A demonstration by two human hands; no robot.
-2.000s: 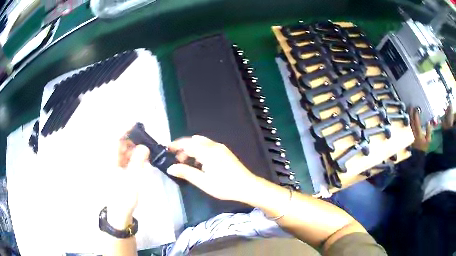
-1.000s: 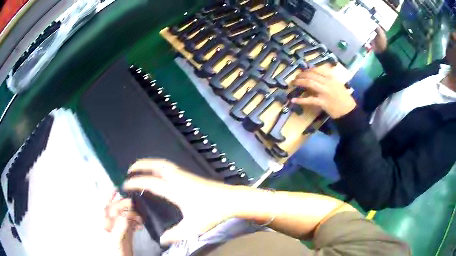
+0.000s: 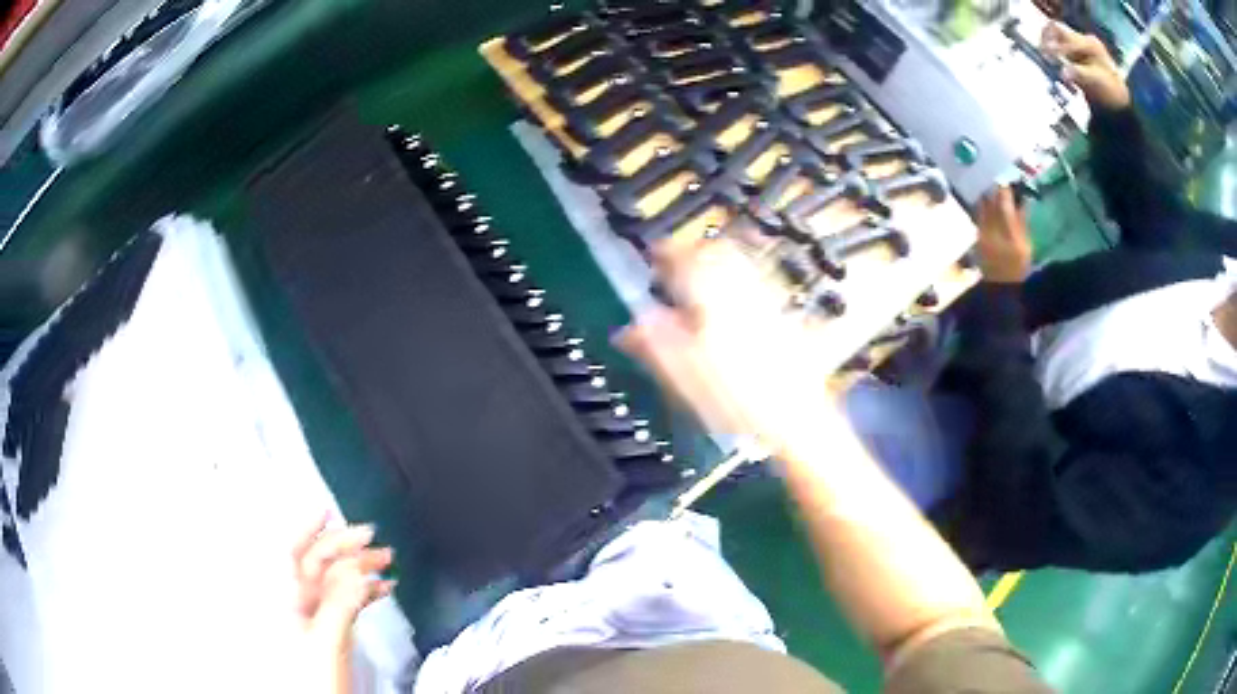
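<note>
My left hand [image 3: 339,569] is at the right edge of the white sheets [image 3: 177,502], fingers loosely curled and apart, with nothing visible in it. My right hand [image 3: 719,312], overexposed and blurred, reaches over the near left part of the tan board [image 3: 868,298]; whether it holds anything cannot be told. C-shaped black handles [image 3: 658,149] lie in rows on the board, some hidden behind my right hand. Angled black parts with silver spots [image 3: 543,325] line the right side of the black mat [image 3: 421,353].
Slim black parts [image 3: 68,359] lie packed on the sheets at left. A crumpled clear bag [image 3: 136,95] is at the far left. Beyond the board is a light grey machine [image 3: 936,109]. A second person in dark clothing [image 3: 1126,420] sits at right, hands at the machine.
My right hand has moved away from my left hand and over the board. The black part between my hands is no longer visible there. The second person's hand has left the board.
</note>
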